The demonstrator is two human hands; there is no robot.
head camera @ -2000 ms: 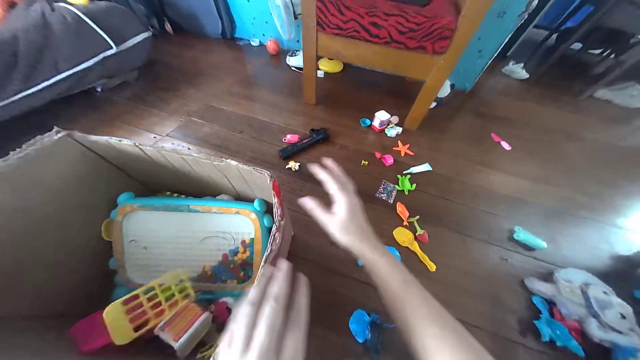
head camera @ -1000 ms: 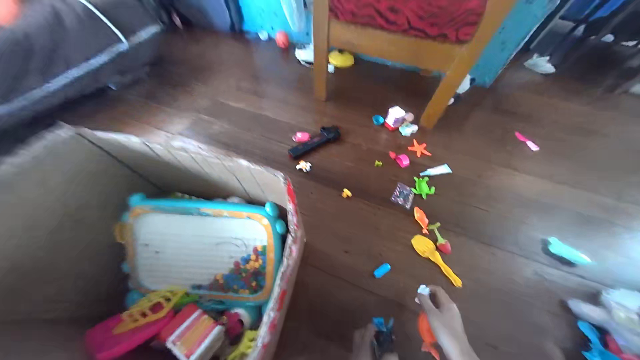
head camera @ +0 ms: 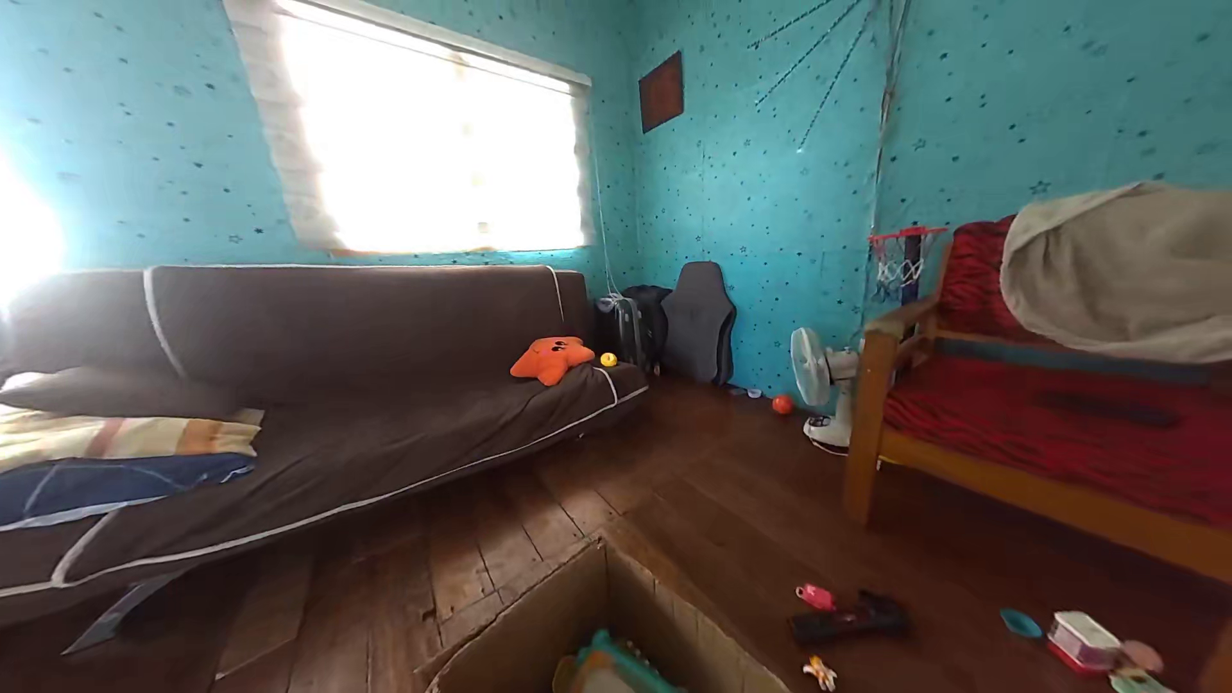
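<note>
Neither my left hand nor my right hand shows in the head view now. At the bottom centre stands an open cardboard box [head camera: 674, 616], with part of a teal-framed toy board [head camera: 611, 664] inside. Right of the box, on the wooden floor, lie a black toy [head camera: 847, 621], a small pink toy [head camera: 815, 597] and a small yellow and white toy [head camera: 820, 673]. Farther right are a teal toy dish [head camera: 1020, 623] and a white and pink toy box [head camera: 1085, 638].
A brown-covered sofa [head camera: 385, 414] with an orange star plush [head camera: 552, 359] runs along the left. A wooden armchair [head camera: 869, 423] with red cushions stands right, beside a white electric fan [head camera: 813, 368]. An orange ball [head camera: 782, 404] lies near the back wall.
The view has swung up and left toward the sofa and window. Both hands, seen low over the floor toys a second ago, are out of view.
</note>
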